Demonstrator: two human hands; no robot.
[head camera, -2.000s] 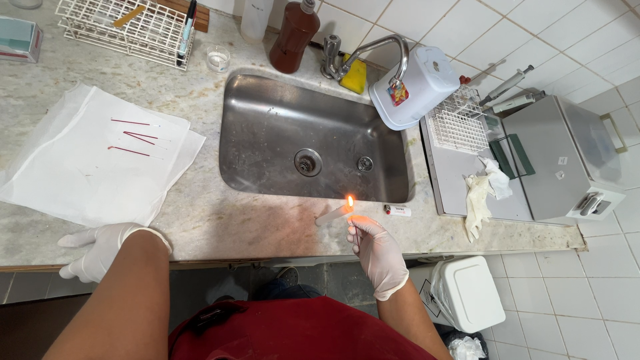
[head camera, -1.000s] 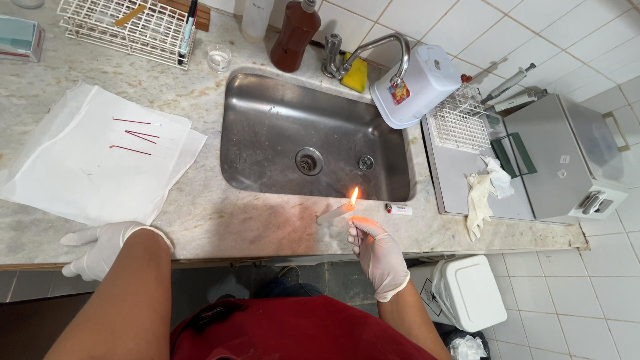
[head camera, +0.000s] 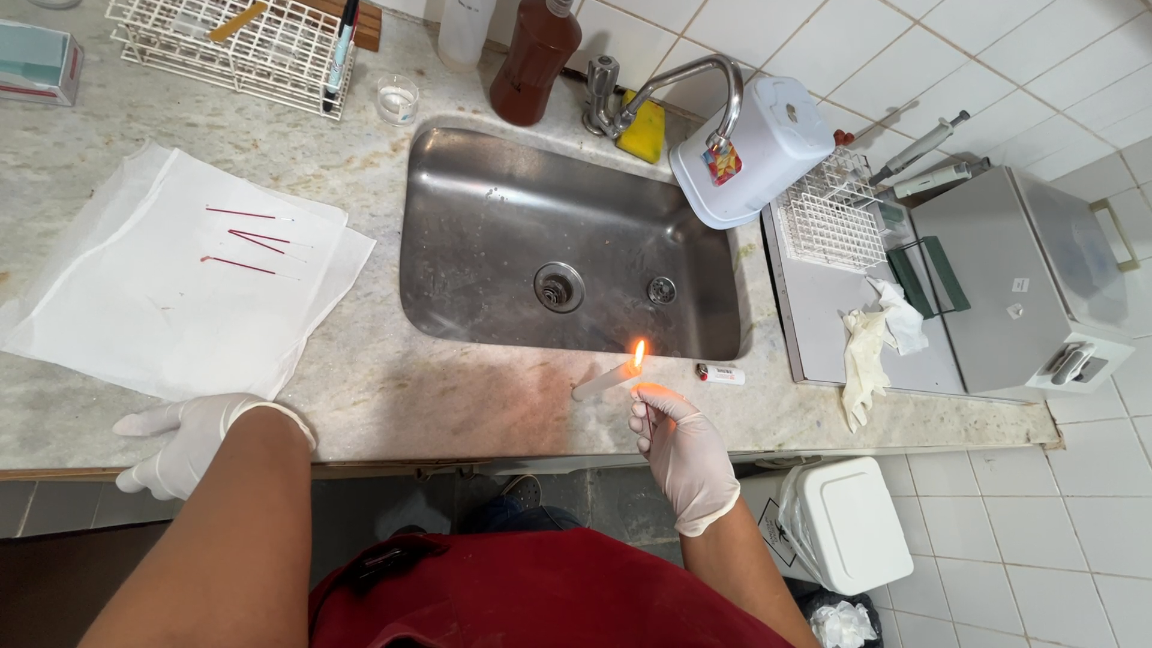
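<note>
My right hand (head camera: 688, 459), in a white glove, pinches a thin red-filled capillary tube (head camera: 649, 419) just below the flame of a lit white candle (head camera: 605, 382). The candle stands on the counter in front of the sink; a white lighter (head camera: 722, 374) lies to its right. My left hand (head camera: 193, 441), gloved too, rests at the counter edge with its fingers apart, holding nothing. Beyond it, several red-filled capillary tubes (head camera: 241, 213) lie on white paper sheets (head camera: 171, 297).
A steel sink (head camera: 576, 243) with a faucet (head camera: 693, 85) fills the middle. Behind are a brown bottle (head camera: 537, 63) and yellow sponge (head camera: 642, 128). Wire test-tube racks (head camera: 234, 54) stand back left; a white bin (head camera: 756, 148), used gloves (head camera: 866, 360) and a grey metal device (head camera: 999, 279) are right.
The candle flame has flickered and changed its lean. My hands have stayed in nearly the same places.
</note>
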